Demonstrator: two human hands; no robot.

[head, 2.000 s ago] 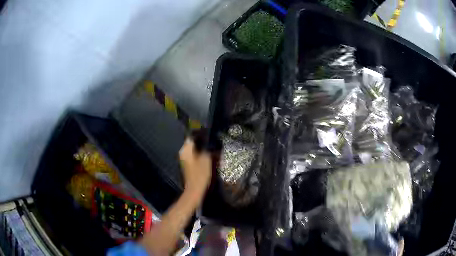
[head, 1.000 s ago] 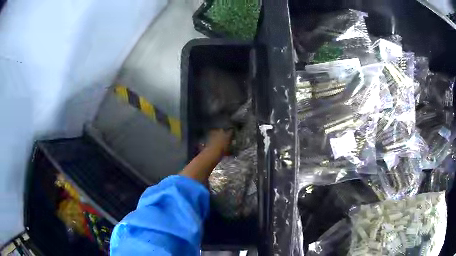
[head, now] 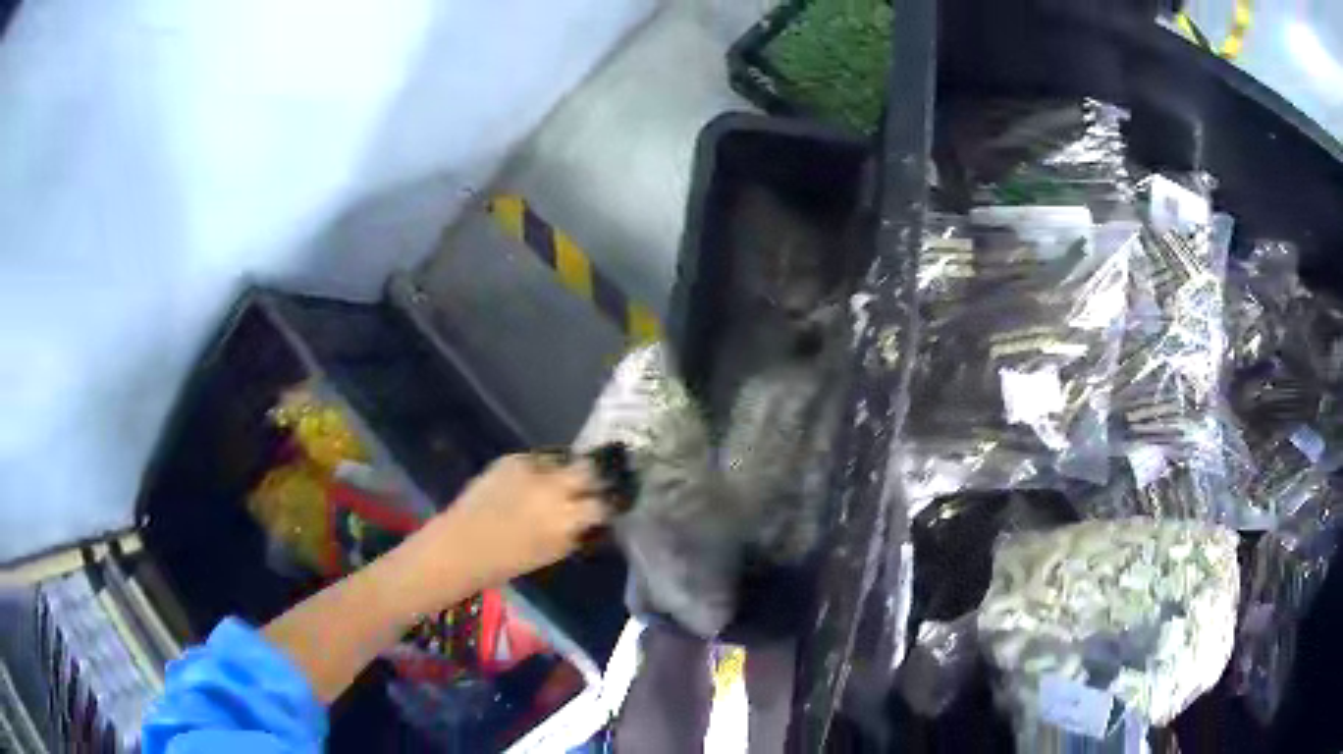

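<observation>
My left hand, with black coverings on its fingertips and a blue sleeve, is shut on a clear bag of greyish parts. The bag is blurred and hangs over the near left side of a small black bin. More bagged parts lie in that bin. A large black tote on the right holds clear bags of dark metallic parts and a bag of white parts with a label. My right hand is not in view.
Another black bin at left holds yellow and red-edged bags. A bin of green parts is at the top. Yellow-black tape marks the grey floor. A rack-like object shows at lower left.
My left hand went down into the small bin, then came back up and left with a bag in it. The view has also shifted.
</observation>
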